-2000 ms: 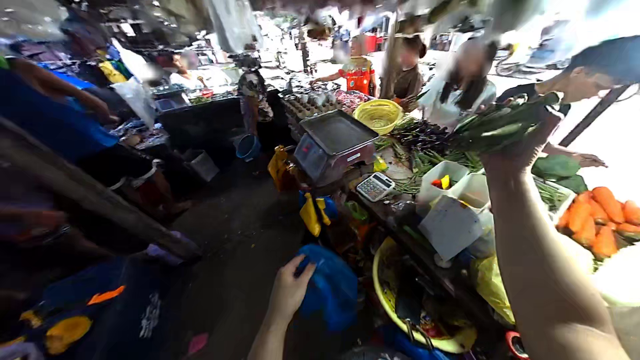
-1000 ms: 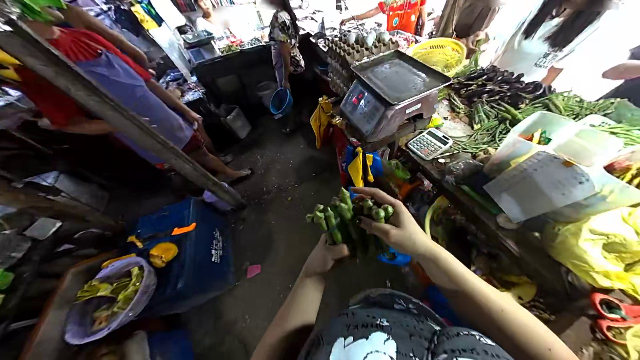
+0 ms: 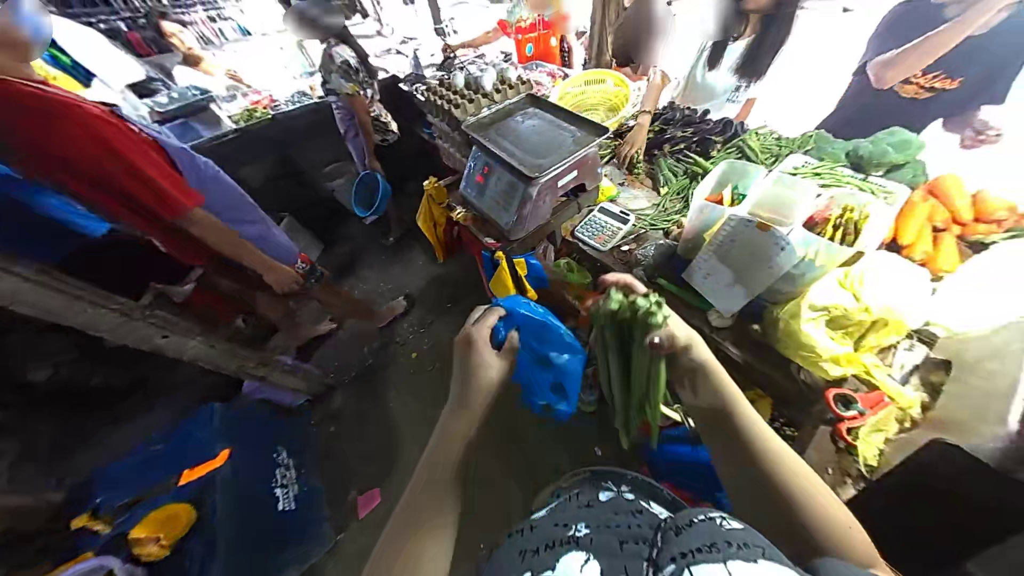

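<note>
My left hand grips the top edge of a blue plastic bag, which hangs down in front of my body. Just right of the bag, my right hand holds a bunch of long green vegetables, probably okra, with the stem ends up and the tips pointing down. Bag and bunch are close side by side; the bunch is outside the bag. Beyond them stand a weighing scale with a metal tray and a white calculator at the stall's edge.
Right of the calculator are plastic containers, a paper sheet, carrots, a yellow plastic bag and red-handled scissors. Eggplants lie behind, near another person's hand. A person in red stands left by a wooden beam. A blue box is lower left.
One second ago both my hands were around the green bunch; now my left hand has left it and holds the blue bag. The bunch now hangs stem ends up in my right hand.
</note>
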